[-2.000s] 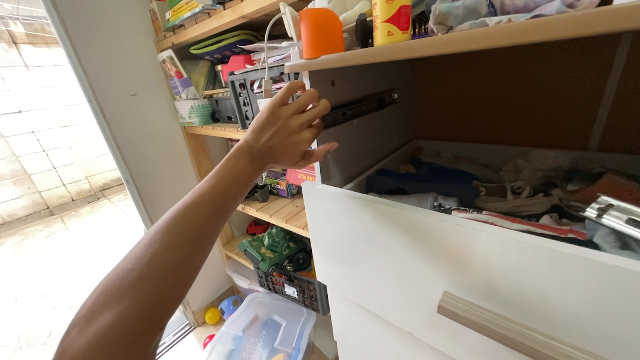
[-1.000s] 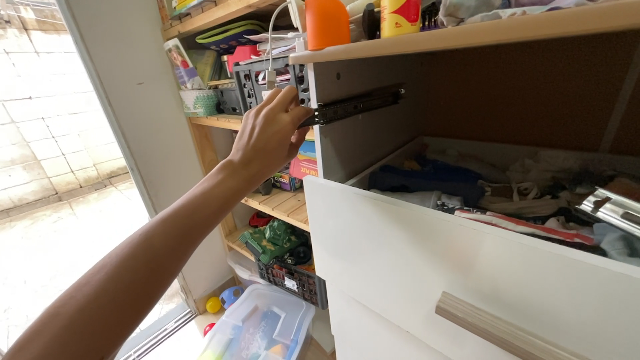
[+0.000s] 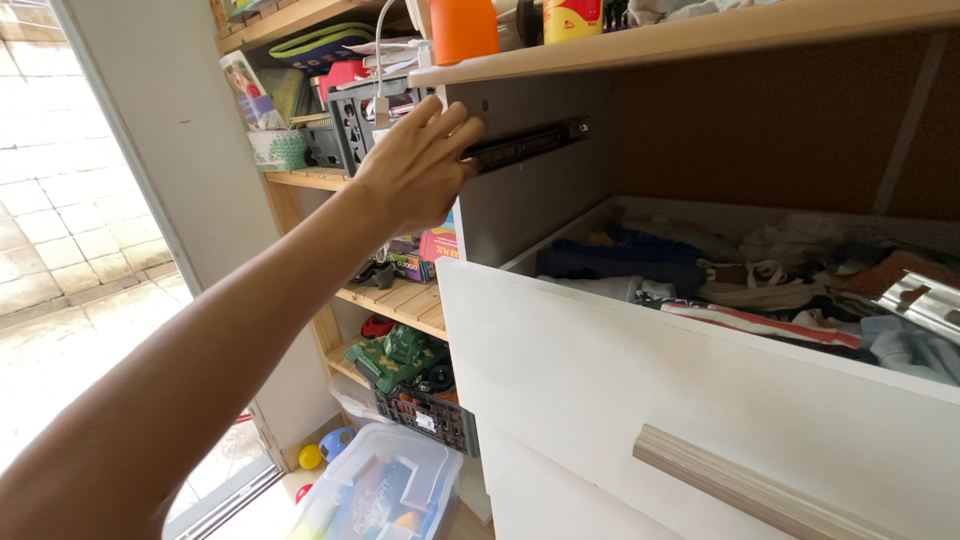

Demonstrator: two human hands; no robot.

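My left hand (image 3: 420, 161) is at the front edge of the dresser's left side panel (image 3: 525, 195), its fingers around the front end of a black metal drawer slide (image 3: 529, 146) fixed to the panel's inner face. Whether the fingers grip the slide or only touch it is hard to tell. Below, a white drawer (image 3: 675, 382) stands pulled out, with folded clothes (image 3: 637, 259) inside. A loose silver metal slide (image 3: 926, 304) rests at the right over the clothes. My right hand is out of view.
An orange container (image 3: 463, 30) and a yellow container (image 3: 572, 19) stand on the dresser top. Wooden shelves (image 3: 405, 304) behind hold crates and toys, including a green toy vehicle (image 3: 397, 356). A lidded plastic box (image 3: 379, 480) lies on the floor beside small balls. A doorway is at left.
My left hand has come down from the upper front edge of the side panel to the front end of the black slide. One second ago its fingers were at that end too.
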